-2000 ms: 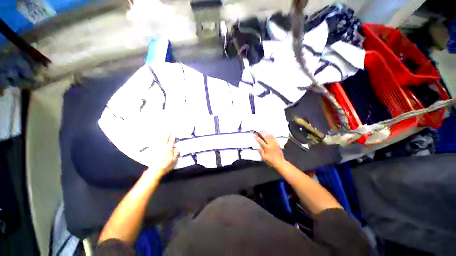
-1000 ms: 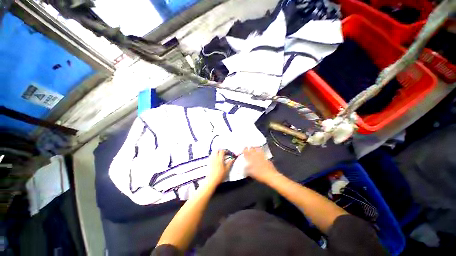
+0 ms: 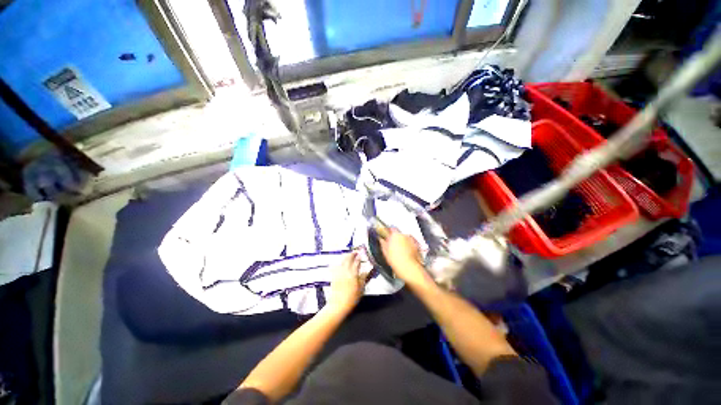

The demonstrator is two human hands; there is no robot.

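Observation:
A white garment with dark stripes [image 3: 277,217] lies spread on the dark padded board. A long dark-outlined strip [image 3: 292,273] runs along its near part. My left hand [image 3: 346,281] rests on the cloth at the right end of this strip, fingers bent on the fabric. My right hand [image 3: 399,251] is closed around the handle of the steam iron [image 3: 375,239], which stands over the right part of the garment, close to my left hand. The iron's sole is hidden.
A pale wrapped hose [image 3: 569,178] crosses in front at the right. A garment pile [image 3: 431,150] lies at back right, beside red baskets [image 3: 545,237]. A blue-and-white box [image 3: 249,152] stands at the back. A blue bin [image 3: 518,340] sits below the table edge.
My right hand has left the cloth and taken hold of the iron, which lay at the right and is now over the garment. My left hand stays on the cloth near the strip. The hose has shifted.

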